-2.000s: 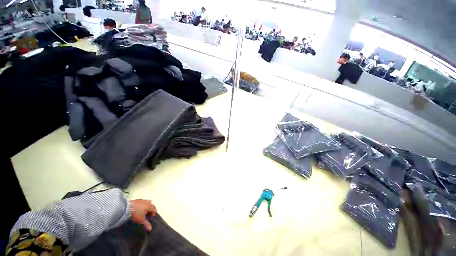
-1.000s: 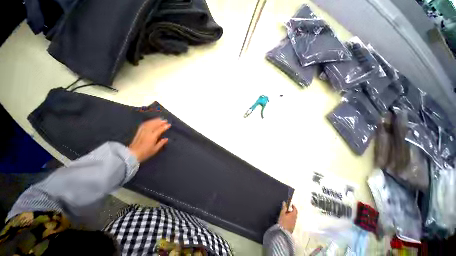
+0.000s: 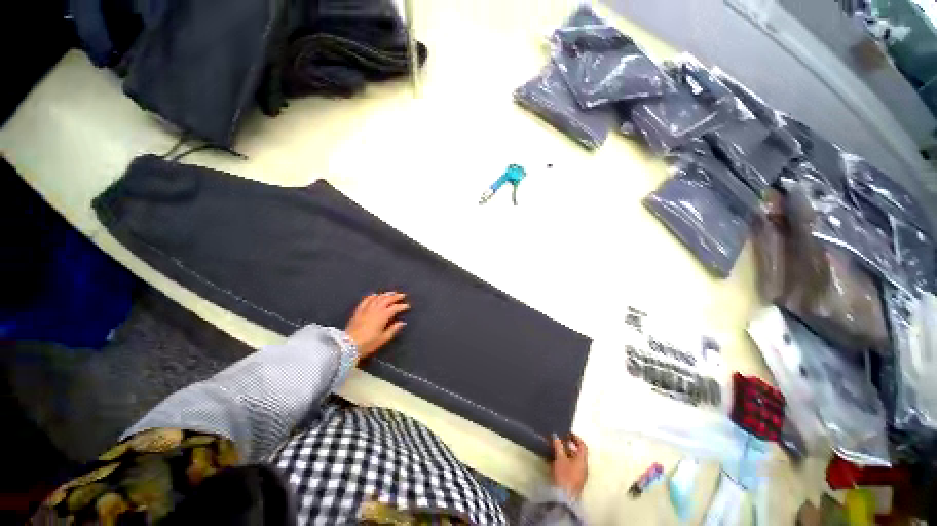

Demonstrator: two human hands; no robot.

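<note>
Charcoal trousers [image 3: 411, 277] lie flat and folded lengthwise across the table, waistband at left, hems at right, pale stitching along the near edge. My left hand [image 3: 378, 325] lies flat on the upper face of the leg, near its near edge, fingers apart. My right hand [image 3: 569, 464] is at the near corner of the hem, fingertips at the cloth edge; the grip is partly hidden. A dark drawstring [image 3: 211, 151] lies beyond the waistband. The teal air blow gun [image 3: 509, 180] lies beyond the trousers.
A thick folded trouser stack [image 3: 200, 72] is at far left. Packed trousers in shiny bags [image 3: 699, 211] heap along the far right. Printed polybags [image 3: 668, 370], a red-and-black plaid pad [image 3: 758, 408] and a small red-and-blue tool [image 3: 646, 479] lie at right. A blue bin [image 3: 62, 277] is at left below the table.
My left hand has slid right along the leg, from near the crotch to mid-leg. My right hand has moved from the hem's edge to its near corner. The view has shifted slightly.
</note>
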